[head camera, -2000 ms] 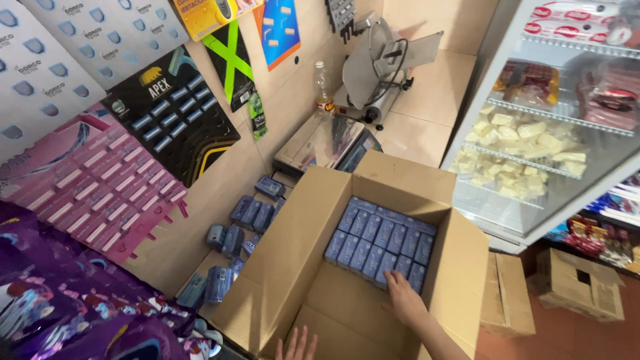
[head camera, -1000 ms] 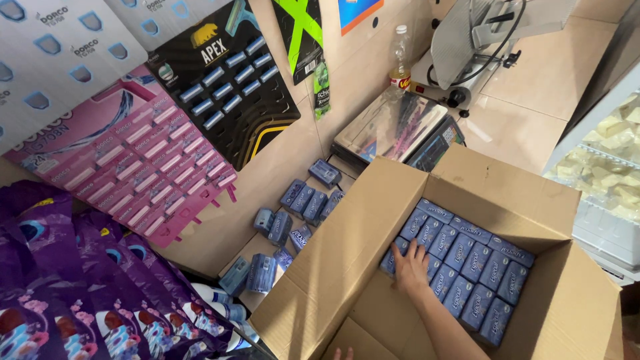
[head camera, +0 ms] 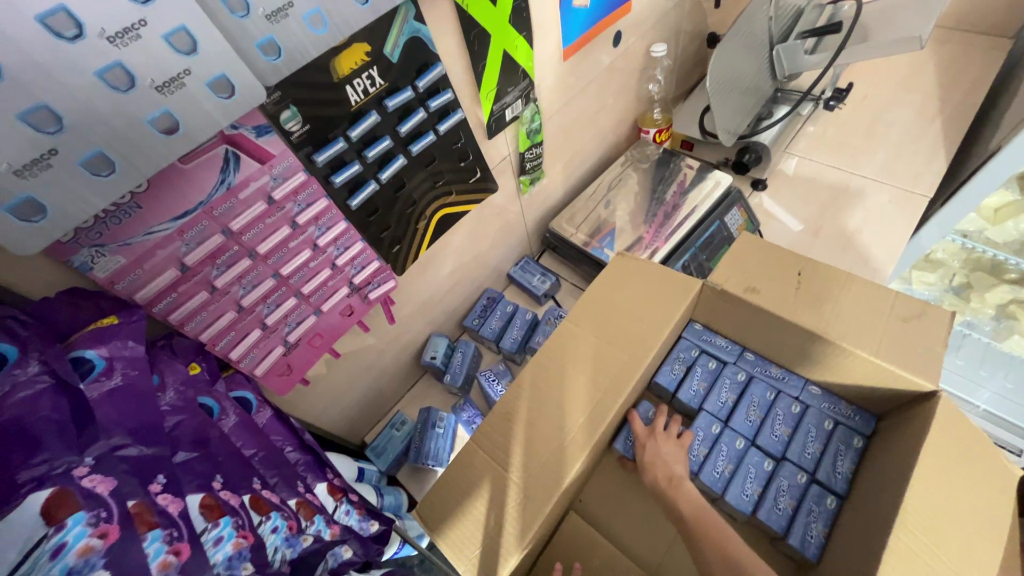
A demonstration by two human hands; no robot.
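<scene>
An open cardboard box [head camera: 552, 400] holds rows of blue wrapped bars [head camera: 752, 408] at its far and right side. Inside it, my right hand [head camera: 662, 452] has its fingers spread over a blue bar [head camera: 634, 432] at the left end of the near row; the palm hides part of that bar. Only the fingertips of my left hand [head camera: 568, 570] show at the bottom edge, over the box's lower part, and what they touch is hidden. More blue bars [head camera: 500, 320] lie loosely grouped on the counter left of the box.
Behind the box stand a weighing scale [head camera: 640, 200], a bottle [head camera: 656, 96] and a slicer [head camera: 752, 80]. Purple packages [head camera: 160, 448] fill the lower left. Razor display cards [head camera: 384, 128] hang on the wall. A glass-fronted display cooler [head camera: 984, 272] is at the right.
My right hand has moved leftward across the bars to the left end of the near row. My left hand has mostly dropped out of view. The view has shifted left and closer.
</scene>
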